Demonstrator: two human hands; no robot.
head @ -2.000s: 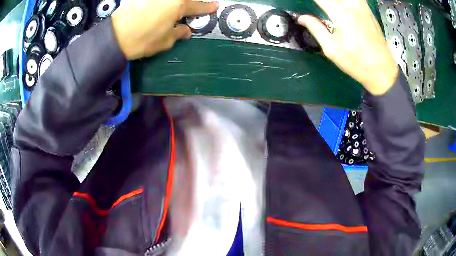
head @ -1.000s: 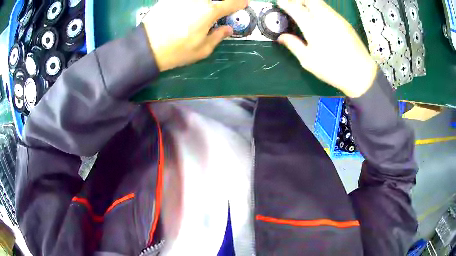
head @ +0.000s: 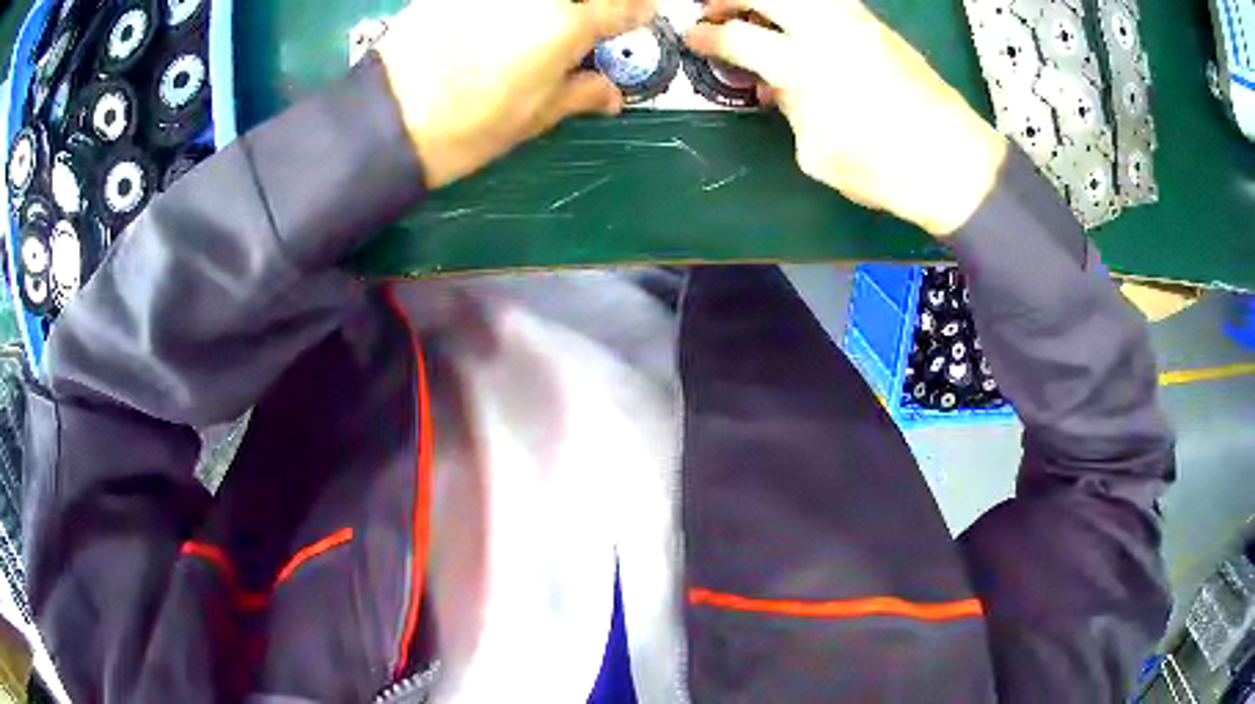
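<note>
A silver fixture plate (head: 680, 96) lies on the green bench at the top of the picture, partly under my hands. Two black speaker units show on it: one with a pale silver centre (head: 633, 58), and one beside it on the right (head: 719, 85), partly covered by my right fingers. My left hand (head: 498, 76) has thumb and fingertips at the left rim of the left unit. My right hand (head: 860, 117) has its fingers bent onto the right unit. The palms hide the rest of the plate, apart from its left end; the upper edge cuts off both hands.
A blue parts bin (head: 224, 83) heaped with black discs (head: 110, 117) stands at the left. Silver perforated plates (head: 1074, 103) lie at the right on the bench. A blue floor crate (head: 881, 323) of black discs is below the bench edge. A light-blue tray edge (head: 1235, 69) shows far right.
The view has shifted, and fewer discs show between my hands than two seconds ago. Since one second ago my right hand has moved left, its fingers now over the right-hand disc.
</note>
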